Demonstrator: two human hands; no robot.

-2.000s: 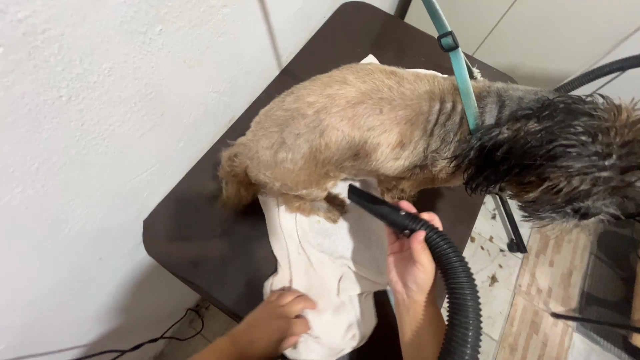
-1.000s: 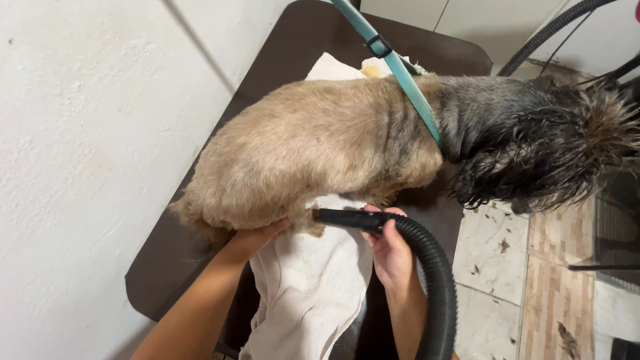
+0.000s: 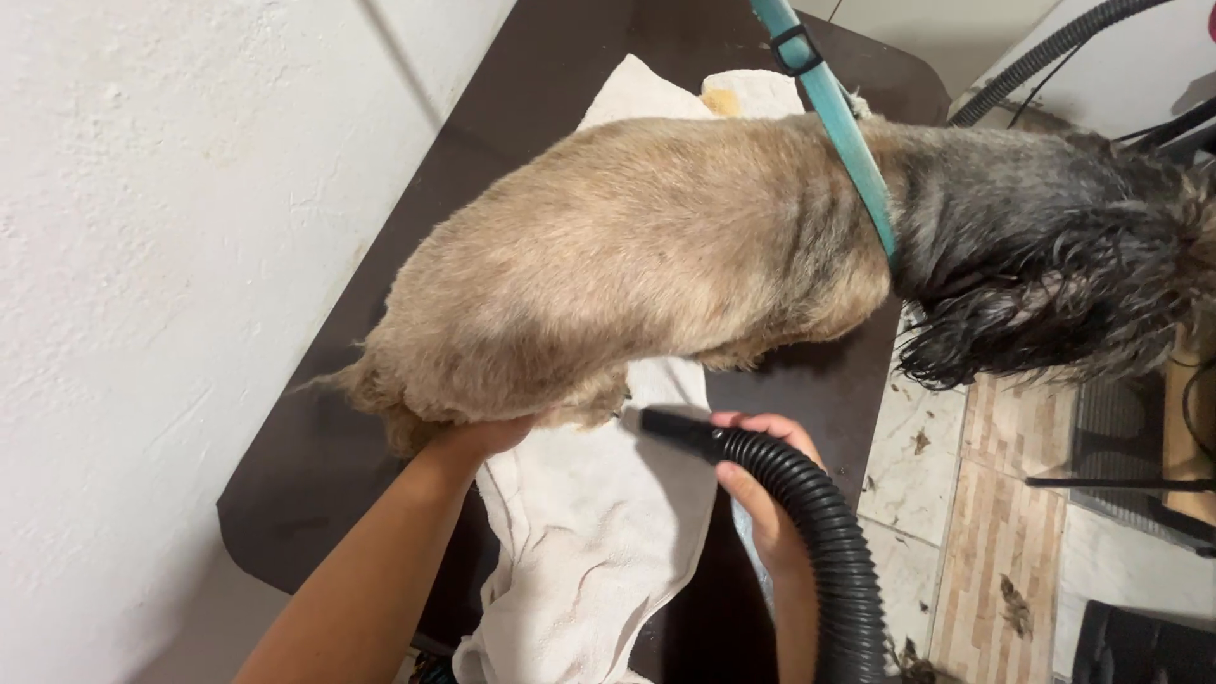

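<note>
A dog (image 3: 608, 247) with short tan fur and longer, damp dark fur on its head stands on a dark grooming table, a teal strap (image 3: 841, 123) looped round its front. My left hand (image 3: 489, 437) reaches under the dog's rear by a hind leg; its fingers are mostly hidden. In my right hand (image 3: 769, 465) is the black ribbed dryer hose (image 3: 836, 551), its narrow nozzle (image 3: 674, 429) pointing left at the hind paw. A whitish towel (image 3: 598, 532) lies beneath the dog and hangs toward me.
The dark tabletop (image 3: 304, 475) has a rounded corner near the white wall (image 3: 171, 237). Another ribbed hose (image 3: 1054, 57) runs at upper right. Clumps of hair lie on the tiled floor (image 3: 912, 494), right of the table. A black object (image 3: 1140, 646) is at lower right.
My left hand has gone from the towel to under the dog's rear. The nozzle, still in my right hand, now sits slightly away from the paw. The view has come closer.
</note>
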